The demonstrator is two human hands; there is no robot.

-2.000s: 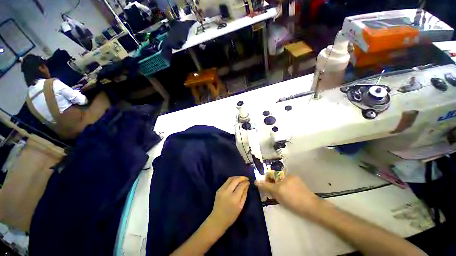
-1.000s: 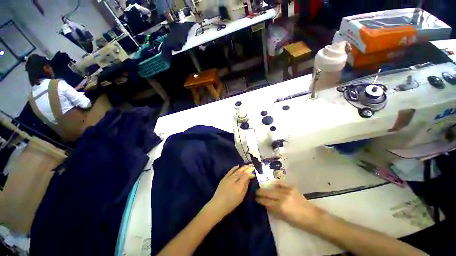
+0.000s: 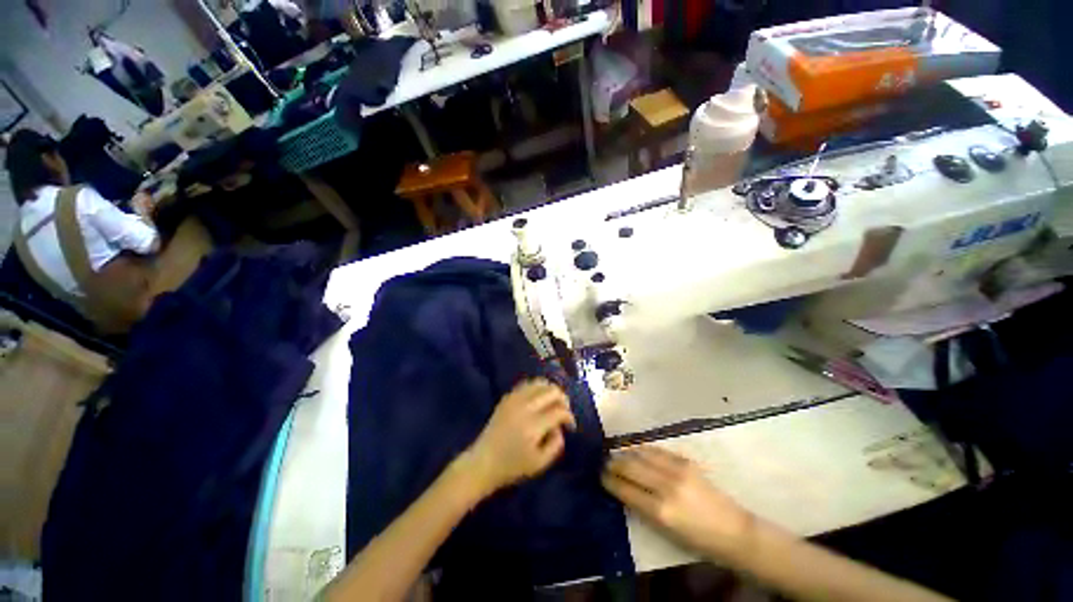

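A dark navy garment piece (image 3: 435,353) lies over the left of the machine bed, its right edge beside the needle area (image 3: 577,365). My left hand (image 3: 524,435) is on the cloth just in front of the needle area, fingers curled; whether it pinches cloth I cannot tell. My right hand (image 3: 671,494) lies flat at the cloth's right edge, fingertips on the cloth, nearer to me than the needle. The cream sewing machine head (image 3: 730,259) stands to the right.
A larger navy garment pile (image 3: 177,412) lies left of the table's pale blue edge (image 3: 268,494). Reddish snips (image 3: 847,374) lie under the machine arm. A whitish bottle (image 3: 720,141) and an orange-white box (image 3: 871,71) stand behind. A person (image 3: 82,235) sits at the far left beyond wooden stools (image 3: 445,184).
The view has shifted, with the machine now further left. My left hand has drawn back from the needle and curled. My right hand has moved nearer to me along the cloth edge and flattened.
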